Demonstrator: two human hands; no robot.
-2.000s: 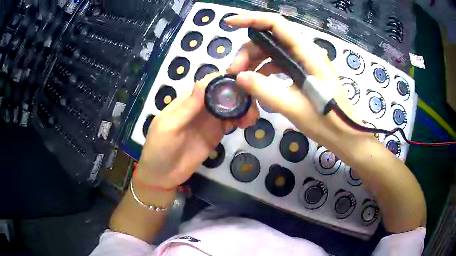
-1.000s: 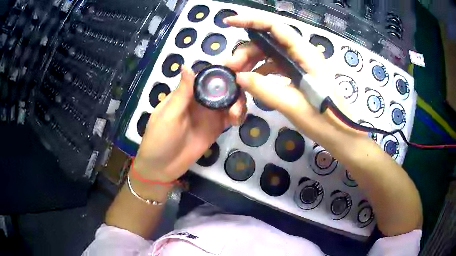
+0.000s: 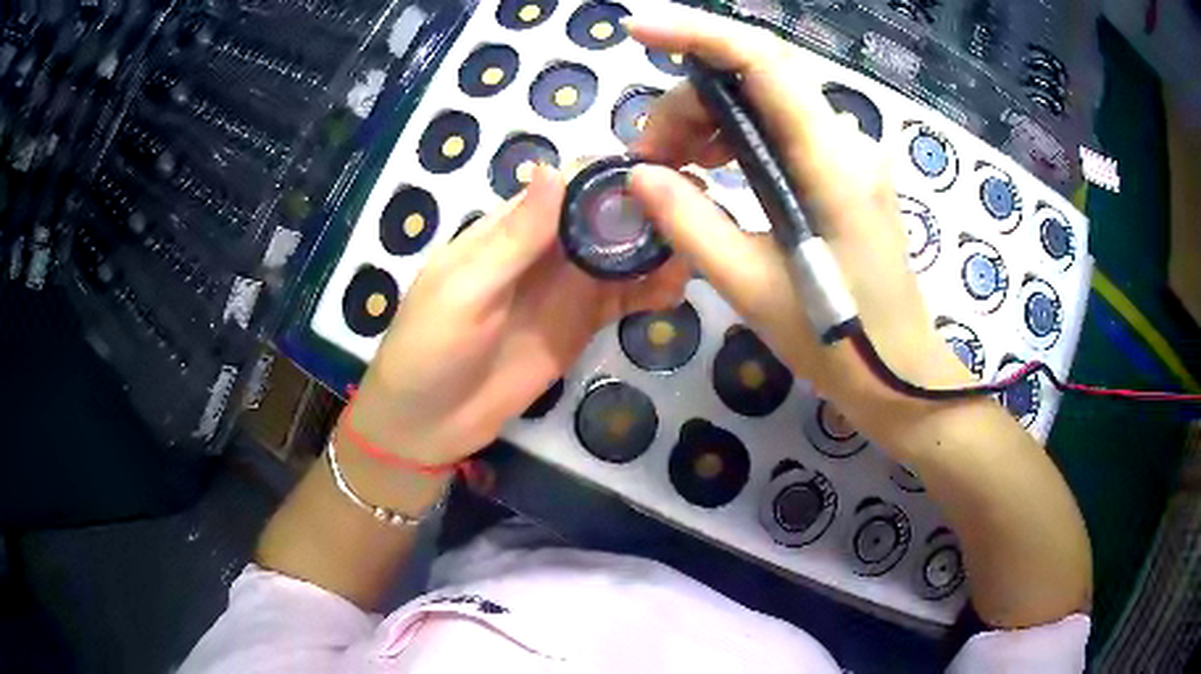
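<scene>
A round black unit (image 3: 616,219) with a glossy centre is held above the white foam tray (image 3: 843,579). My left hand (image 3: 481,316) grips it from the left and below. My right hand (image 3: 777,198) holds the black wired pen tool (image 3: 764,165) between fingers and palm, its silver band toward the wrist; the thumb touches the unit's right rim. The tool's front end is at the upper fingers, pointing away from the unit. The tray holds black discs with gold centres (image 3: 707,464) on the left and silver-centred units (image 3: 984,275) on the right.
Clear blister trays (image 3: 132,198) with small dark parts lie left of the foam tray and behind it. A red and black cable (image 3: 1027,375) runs off to the right. A green mat (image 3: 1133,448) with yellow and blue lines is at the right. Brown cardboard (image 3: 277,402) shows at the lower left.
The unit moved left, then back right, staying in my left hand. The tool now lies steeper in my right hand. The foam tray appears shifted slightly left and up in view.
</scene>
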